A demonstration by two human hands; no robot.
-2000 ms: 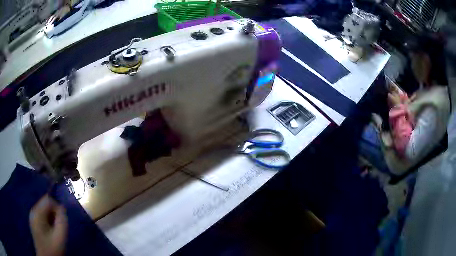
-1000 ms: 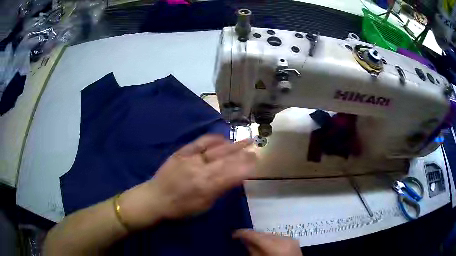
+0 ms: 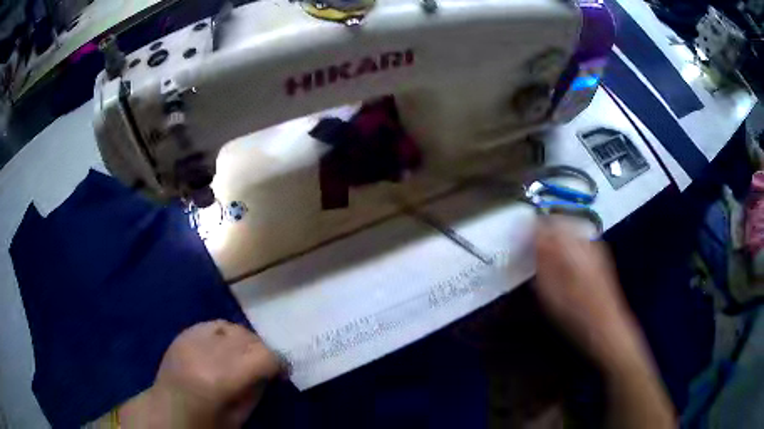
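A navy garment panel (image 3: 109, 285) lies flat left of and up to the lit presser foot (image 3: 203, 219) of the white HIKARI sewing machine (image 3: 352, 71). My left hand (image 3: 219, 369) is curled at the panel's right edge, near the table's front. Whether its fingers grip the cloth is unclear; a small dark spot shows at its fingertips. My right hand (image 3: 578, 281) is blurred at the right front edge, overlapping the lower handle of the blue-handled scissors (image 3: 563, 194). Whether it holds them cannot be told.
A thin metal rod (image 3: 452, 236) lies on the white table (image 3: 369, 323) with printed ruler marks. A dark red and black cloth bundle (image 3: 369, 151) hangs at the machine arm. A small dark tray (image 3: 614, 157) lies beyond the scissors. Navy strips (image 3: 658, 80) lie at upper right.
The view has swung right since a second ago. My left hand has left the presser foot area and curled near the front edge. My right hand has moved from the panel's edge to the scissors.
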